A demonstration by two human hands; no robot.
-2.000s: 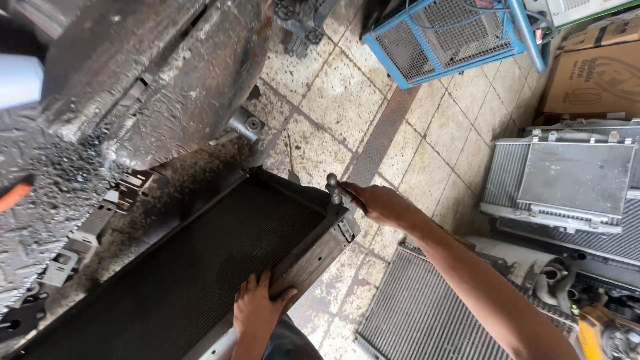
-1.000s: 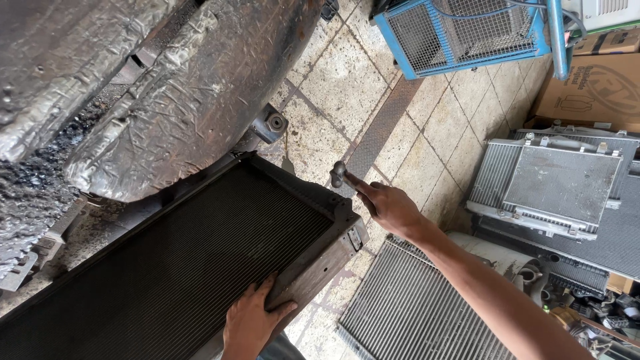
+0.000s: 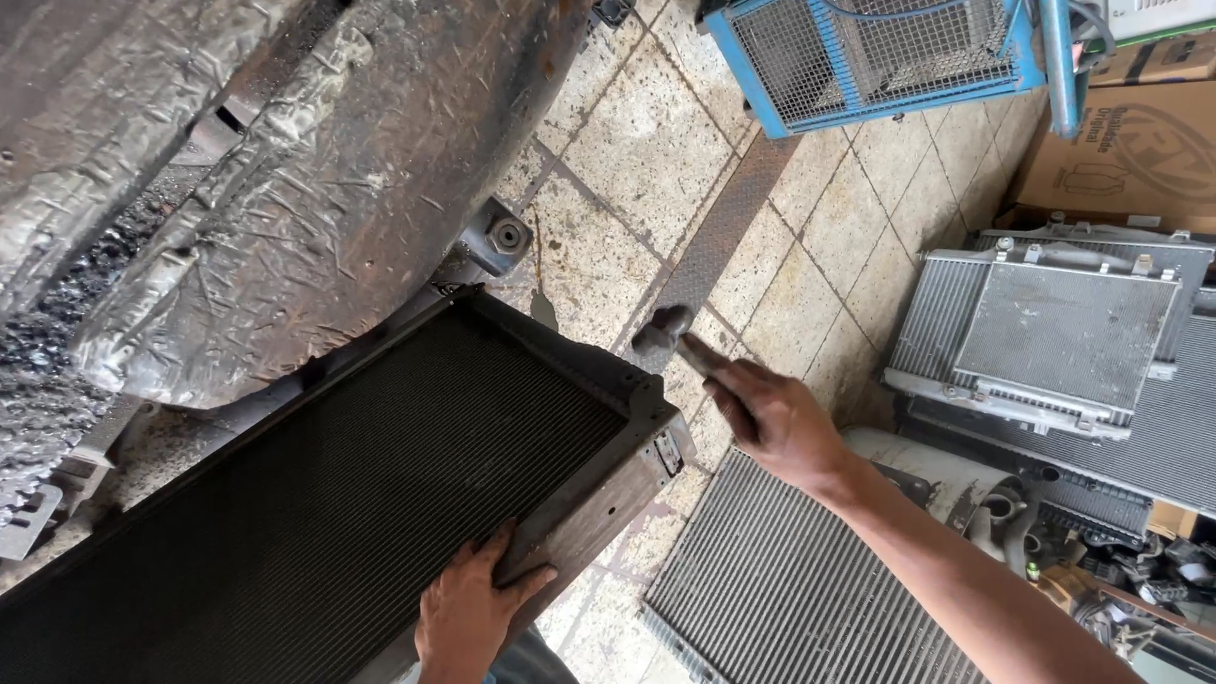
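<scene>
A large dark radiator (image 3: 380, 484) in a metal frame lies across the lower left. On its near frame edge and fins rests my left hand (image 3: 475, 598), fingers spread, with nothing held in it. My right hand (image 3: 784, 423) is closed around the handle of a ball-peen hammer (image 3: 663, 330). The hammer's head is just past the radiator's corner bracket (image 3: 648, 399), apart from it as seen here, over the tiled floor.
A scarred, worn metal piece (image 3: 313, 190) fills the upper left. A blue mesh-sided frame (image 3: 874, 57) stands at the top. Stacked radiators (image 3: 1064, 332), a cardboard box (image 3: 1121, 152) and a metal cylinder (image 3: 926, 470) are at right. Another finned core (image 3: 807, 579) lies below my right arm.
The hammer, at the radiator's corner two seconds ago, is now away from it, still in my right hand. My left hand stays on the radiator. The view has shifted.
</scene>
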